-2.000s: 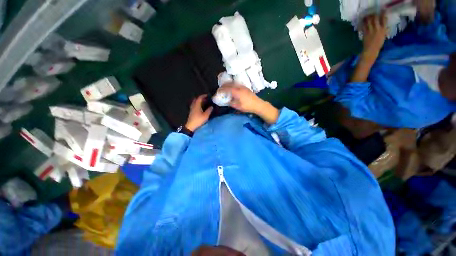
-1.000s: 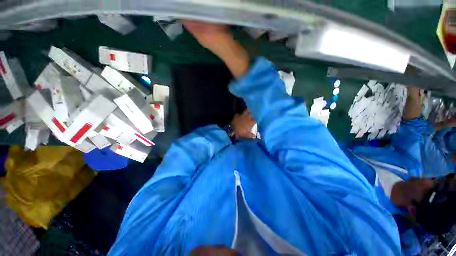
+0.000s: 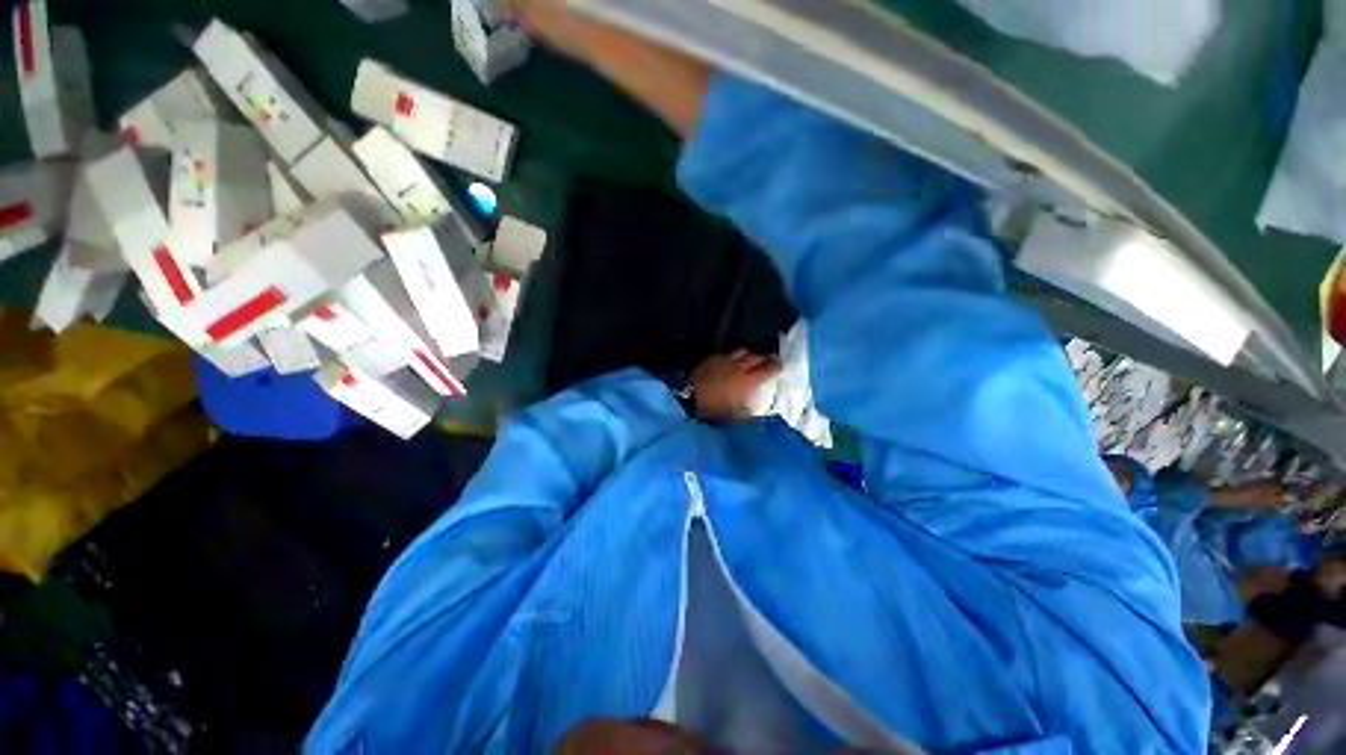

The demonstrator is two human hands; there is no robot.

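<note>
My left hand [image 3: 729, 384] is small and low at the centre, at the black tray's [image 3: 642, 280] near edge. Its fingers touch white wrapped products [image 3: 799, 387]; I cannot tell if it grips one. My right arm reaches up and to the left across the view. My right hand [image 3: 535, 12] is cut off by the top edge, beside a white carton [image 3: 490, 42]; its fingers are not clear. A heap of white cartons with red marks [image 3: 273, 280] lies on the green surface at left.
A curved metal rail [image 3: 945, 89] crosses the upper right, with a white box-like part [image 3: 1144, 280] beneath it. A small blue and white disc [image 3: 483, 198] lies near the heap. A yellow sack [image 3: 96, 428] and blue item [image 3: 273, 398] are below. Another person's sleeve [image 3: 1188, 553] is at right.
My right hand has left the white product at the tray and reached up under the rail to the top edge. My left hand stays near the tray. The camera view has turned and shifted.
</note>
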